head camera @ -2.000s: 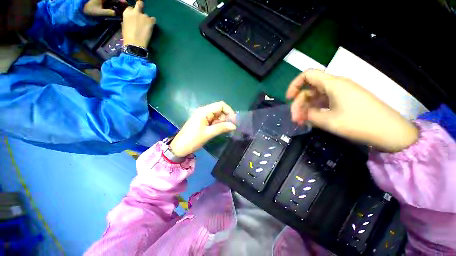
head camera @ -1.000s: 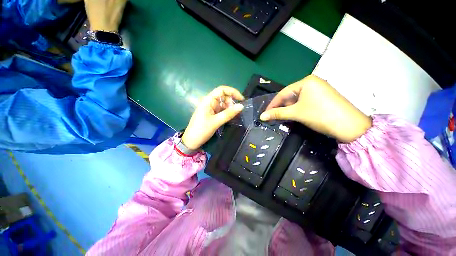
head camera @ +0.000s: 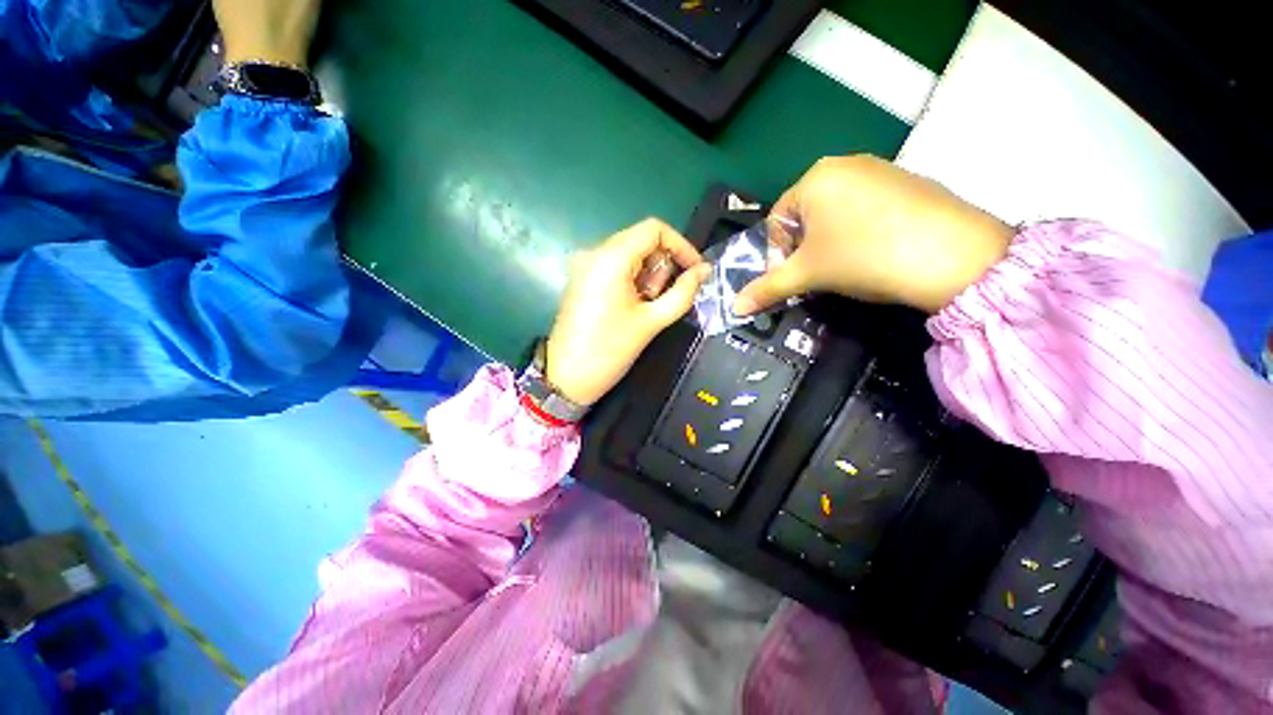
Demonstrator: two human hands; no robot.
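A long black foam tray (head camera: 614, 454) lies slanted before me with several dark phone housings in its pockets. The leftmost housing (head camera: 716, 426) shows white and orange slanted marks and a small white label near its top. A clear, shiny film (head camera: 730, 279) is over the top end of this housing. My left hand (head camera: 621, 307) pinches the film's left edge. My right hand (head camera: 880, 238) pinches its right side, with fingertips low at the housing's top. Whether the film touches the housing I cannot tell.
A second black tray (head camera: 684, 87) lies on the green bench (head camera: 461, 182) at the back. A white board (head camera: 1075, 154) is behind my right hand, beside a white strip (head camera: 863, 63). A coworker's blue sleeve (head camera: 265, 210) is at left. A blue object (head camera: 1242, 293) is at the right edge.
My right hand has come down and left from its raised place, and both hands are closer together. The film, stretched between them before, is now bunched over the housing's top.
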